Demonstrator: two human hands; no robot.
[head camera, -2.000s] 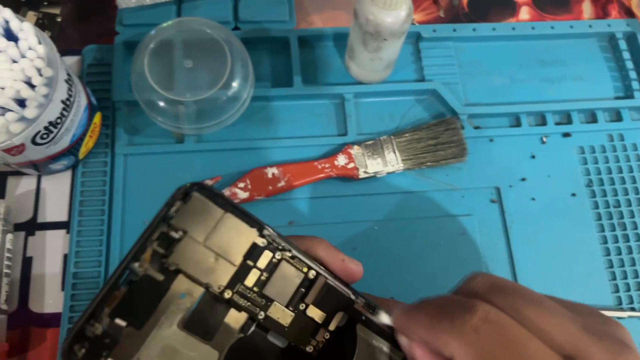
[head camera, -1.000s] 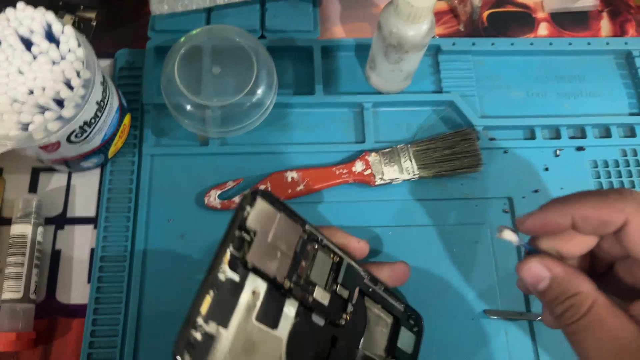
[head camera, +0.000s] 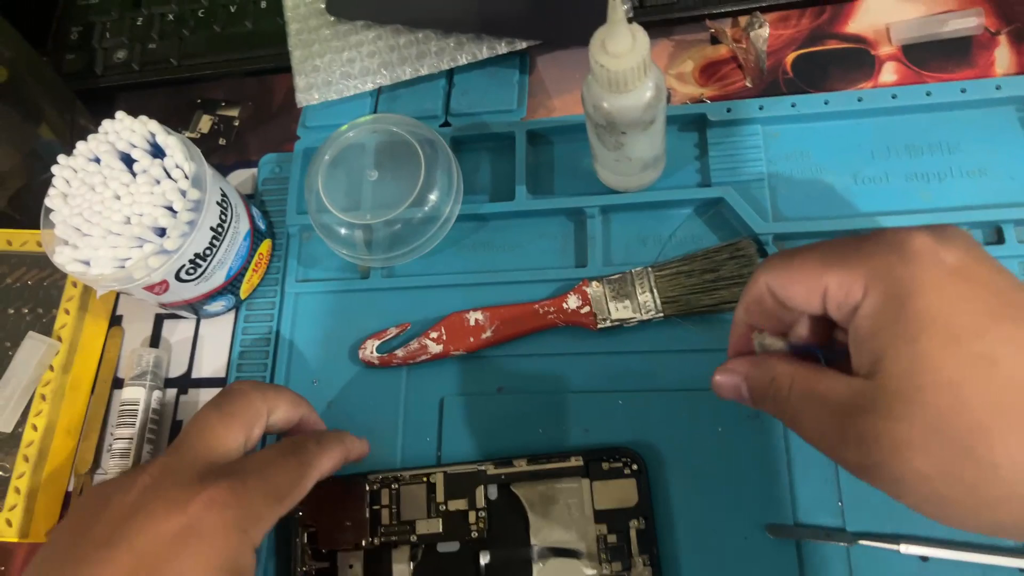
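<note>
An opened smartphone with its circuit board and inner parts bare lies on the blue silicone repair mat, cut off by the bottom edge. My left hand is over its left end, fingers apart, with nothing seen in them. At the right, my right hand pinches a cotton swab, its tip soiled; the rest is mostly hidden by the fingers. The bristles of a red-handled paintbrush reach close to that hand. Below it lies a thin metal tool.
A tub of cotton swabs stands at the left, near a clear plastic lid. A dropper bottle is upright on the mat's compartments. Bubble wrap and a keyboard lie behind; a small tube is at the left.
The phone was tilted up in my left hand; now it lies flat on the mat, with that hand apart from its earlier grip. My right hand still holds the swab. The view has shifted.
</note>
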